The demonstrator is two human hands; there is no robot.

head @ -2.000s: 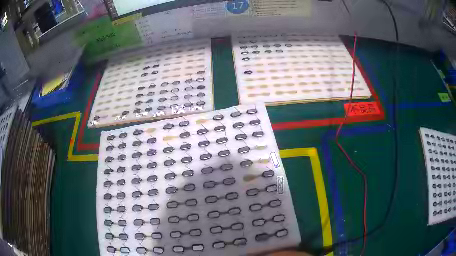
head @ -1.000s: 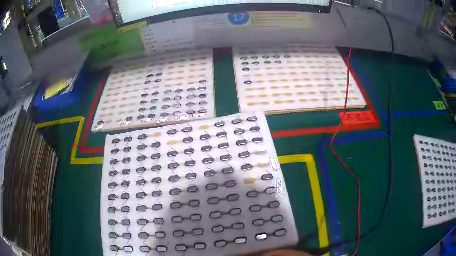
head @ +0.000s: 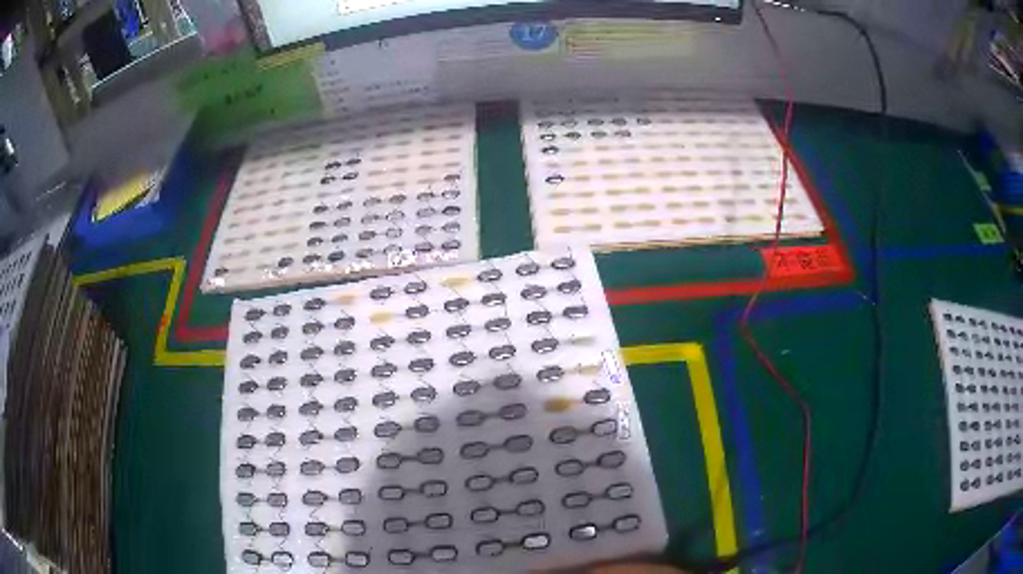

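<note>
The white working tray (head: 449, 392) lies in front of me, its near edge cut off by the picture's bottom. Rows of small dark-rimmed oval components (head: 500, 483) fill most of it. A few slots near its top and right side show tan. A small blurred piece of what looks like my right hand (head: 634, 566) shows at the bottom edge, over the tray's near right part. Its fingers and anything it holds are out of the picture. My left hand is not in view.
Two rear trays (head: 230, 247) (head: 673, 233) stand behind, the right one beside a red label (head: 801, 262). A red wire (head: 804, 448) and black cable (head: 878, 336) run down the right. Also there: side tray (head: 987, 404), brown-edged stack (head: 67, 415), blue bin (head: 140, 219), monitor (head: 494, 14).
The camera view has shifted slightly, and more of the monitor shows than two seconds ago. The sliver of hand stays at the bottom edge. The trays have not visibly moved on the mat.
</note>
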